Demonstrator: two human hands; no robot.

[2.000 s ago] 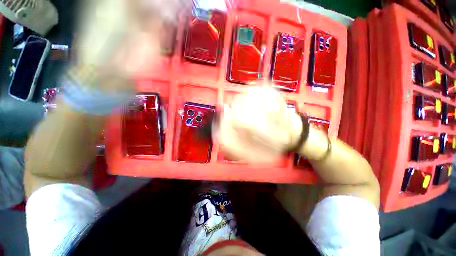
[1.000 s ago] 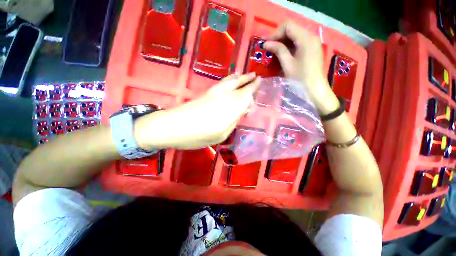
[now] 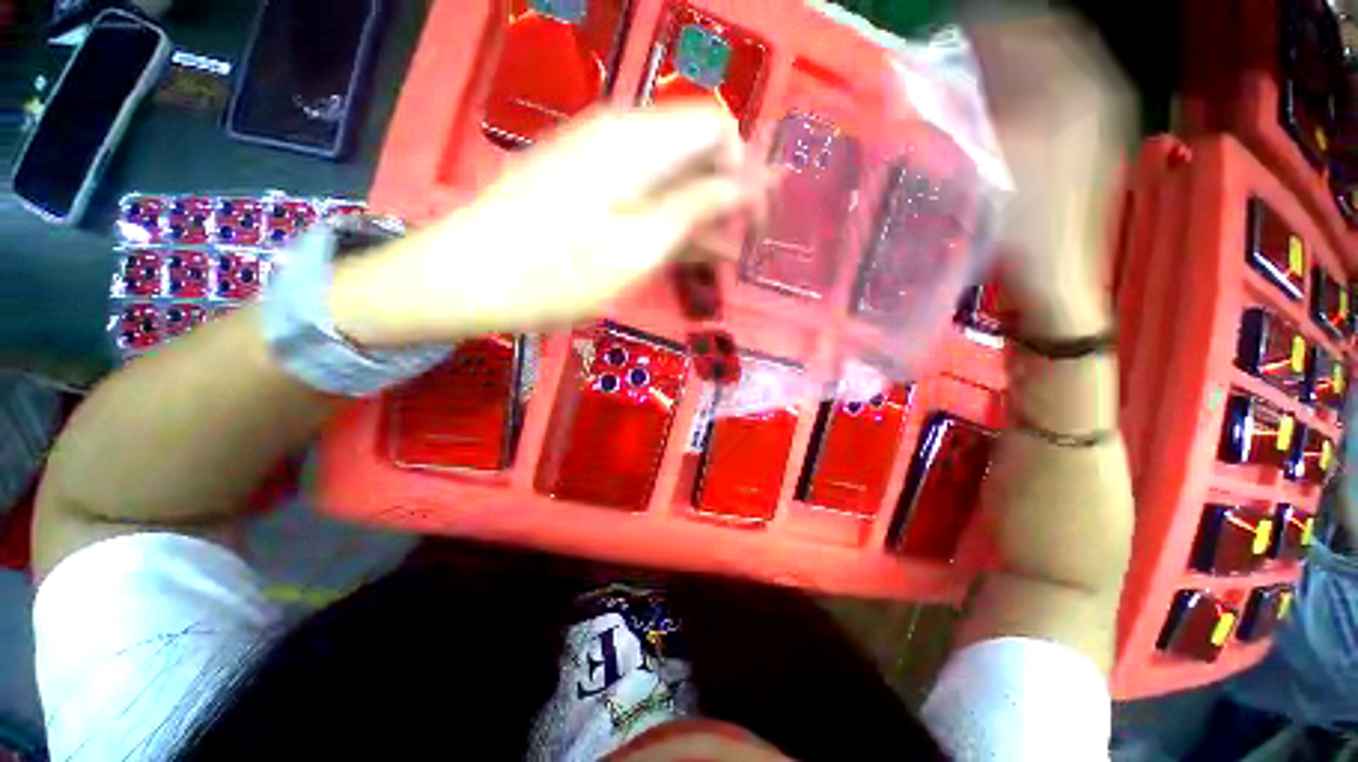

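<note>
My left hand (image 3: 626,216) is over the middle of the foam tray (image 3: 447,514), its fingertips closed on a crinkled clear plastic film (image 3: 946,194). Two small red lens covers (image 3: 715,354) show just below those fingertips, in or behind the film. My right hand (image 3: 1054,164) is blurred at the film's upper right edge and appears to hold it; its fingers are not distinct. Glossy red back covers lie in the pockets. One below my left hand (image 3: 614,424) has dark lenses; one above it (image 3: 708,67) shows a pale greenish camera area. The film veils several covers.
A lens blister tray (image 3: 216,271) lies left of the foam tray, partly under my left wrist. A smartphone (image 3: 90,116) and a dark flat device (image 3: 303,72) lie above it. Stacked foam trays (image 3: 1139,596) stand at right, with yellow-stickered covers (image 3: 1273,343) in the top one.
My right hand has moved up and right from a cover with lenses. The film has spread upward between my hands. The small lens covers now show below my left fingertips.
</note>
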